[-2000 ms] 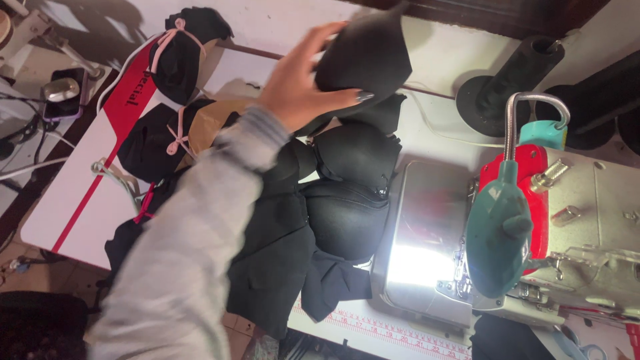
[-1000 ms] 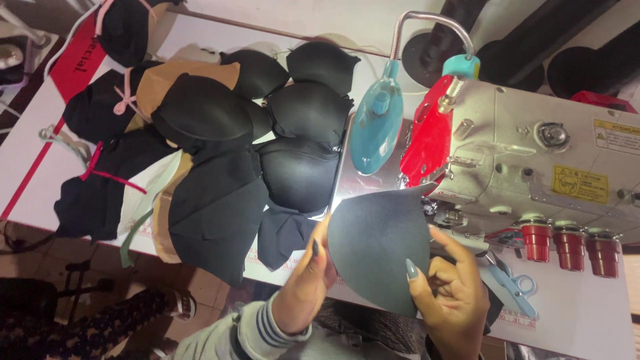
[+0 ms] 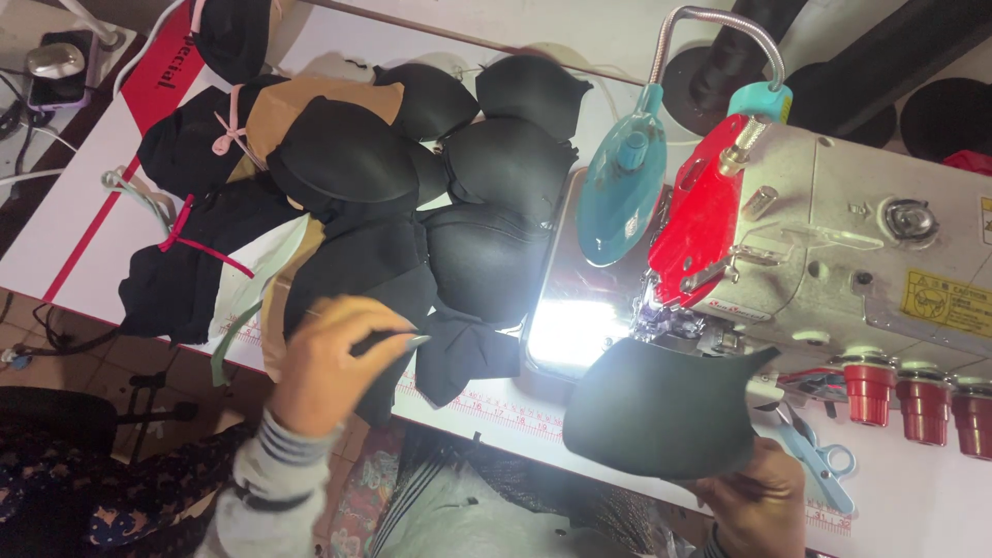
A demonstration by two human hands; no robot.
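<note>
My right hand holds a black molded bra cup by its lower right edge, in front of the sewing machine. My left hand is over the black fabric pieces, its thumb and index finger close together at the tips; whether cloth lies between them cannot be told. Beyond it, several black molded cups lie in a cluster on the white table. Tan fabric shows under one cup. A pink tie and a magenta strip lie on black pieces farther left.
A teal lamp on a bent metal neck lights the machine's metal plate. Blue-handled scissors lie at the right, below red knobs. A printed ruler runs along the table's front edge. Black thread cones or spools stand behind the machine.
Two seconds ago a hand held a black cup above the pile; one second ago both hands held it at the machine. Now my left hand is off it and over the fabric at left.
</note>
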